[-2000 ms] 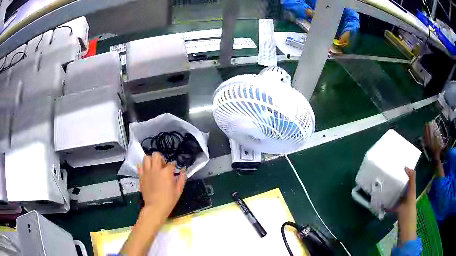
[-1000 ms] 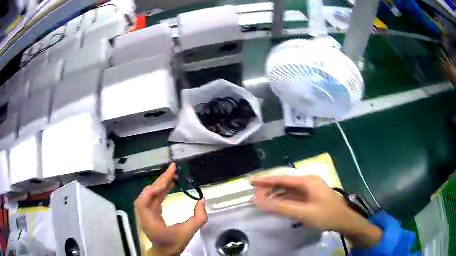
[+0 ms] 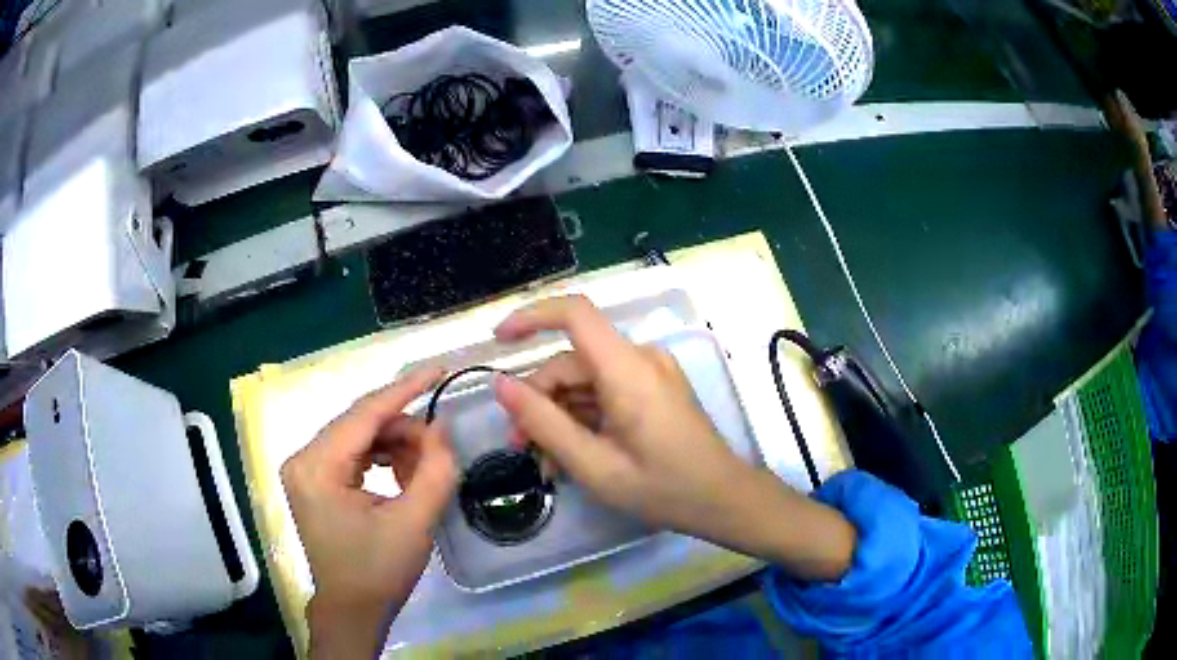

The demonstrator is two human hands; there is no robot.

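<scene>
A white-grey projector (image 3: 594, 531) lies on the yellow-edged work mat (image 3: 291, 387), its round dark lens (image 3: 506, 496) facing up. My left hand (image 3: 374, 484) and my right hand (image 3: 620, 419) both hold a thin black ring (image 3: 467, 371) between their fingertips, just above the lens. The ring's lower part is hidden by my fingers. The white bag of rings (image 3: 465, 123) stands open beyond the mat. The screw tray (image 3: 471, 258) lies at the mat's far edge.
A projector (image 3: 142, 477) stands at left, with stacked projectors (image 3: 78, 258) behind it. The desk fan (image 3: 736, 58) is beyond the mat. The electric screwdriver (image 3: 878, 426) lies at right, beside a green crate (image 3: 1097, 503). Another person's arm (image 3: 1142, 168) shows at the right edge.
My left hand has left the bag with a ring, and my right hand has come over from the right to the ring. A projector now lies on the mat. The view has shifted.
</scene>
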